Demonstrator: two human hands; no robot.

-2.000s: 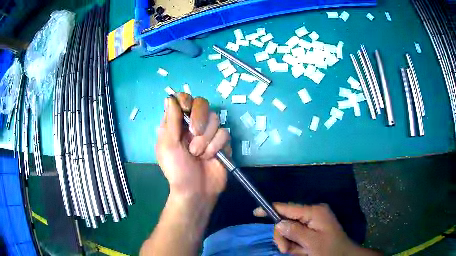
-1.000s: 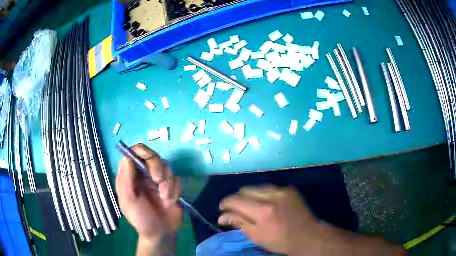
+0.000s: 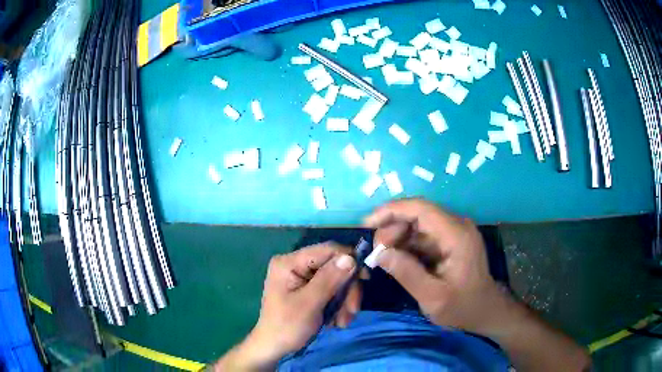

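My left hand [image 3: 308, 287] is low in front of my lap and closed around a dark metal tube [image 3: 340, 294], whose upper end sticks out between thumb and fingers. My right hand [image 3: 435, 254] is beside it on the right and pinches a small white plastic piece [image 3: 375, 256] at the tube's end. Whether the piece touches the tube is blurred. Many more white pieces [image 3: 337, 124] are scattered over the green bench, and a single thin silver tube [image 3: 345, 73] lies among them.
Rows of long joined tubes [image 3: 109, 167] overhang the bench's left end, beside a crumpled clear bag [image 3: 54, 54]. A blue parts bin [image 3: 239, 20] stands at the back, with a striped label [image 3: 158, 36] at its corner. Short tubes [image 3: 556, 120] lie at the right; more long tubes [image 3: 635, 65] lie beyond.
My hands have come together over the lap. My left hand moved right and down with the tube. My right hand moved up and now holds a white piece. The camera view has shifted slightly.
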